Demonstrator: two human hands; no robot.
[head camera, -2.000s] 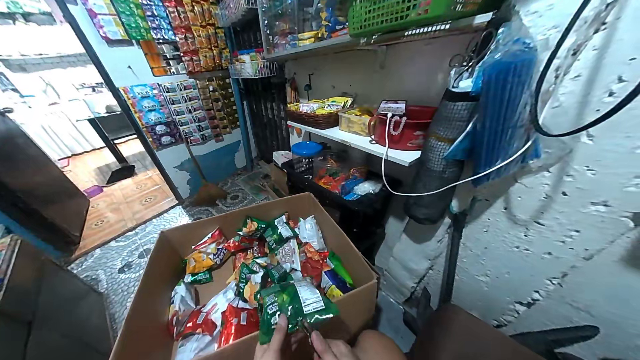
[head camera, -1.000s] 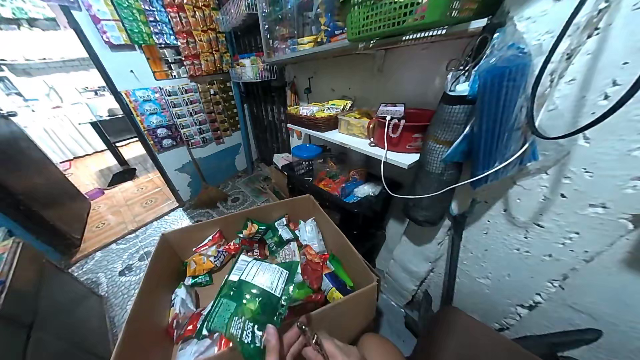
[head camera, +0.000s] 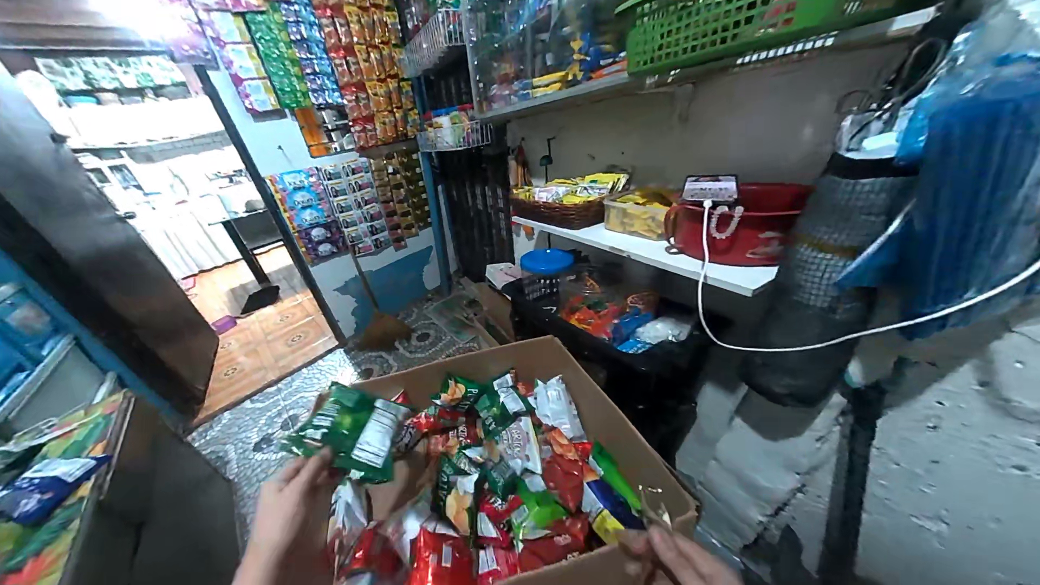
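My left hand (head camera: 296, 496) grips the lower edge of a green snack bag (head camera: 349, 431) above the left side of an open cardboard box (head camera: 597, 390). Red snack bags (head camera: 443, 556), green ones and a silver one (head camera: 559, 410) lie in the box. At the box's near right corner, my right hand (head camera: 674, 552) holds a small, thin object (head camera: 654, 508), too blurred to name. A blue and yellow packet (head camera: 609, 512) lies just left of that hand.
To the left stands another box (head camera: 122, 455) with colourful packets. Behind, a black bin (head camera: 674, 349) holds plastic bags below a white shelf (head camera: 650, 256) with a basket and a red container (head camera: 756, 227). A white cable (head camera: 796, 345) hangs at right; a broom (head camera: 382, 329) leans on the wall.
The green bag has moved from the near middle of the box to its left side with my left hand. My hands, close together before, are now apart.
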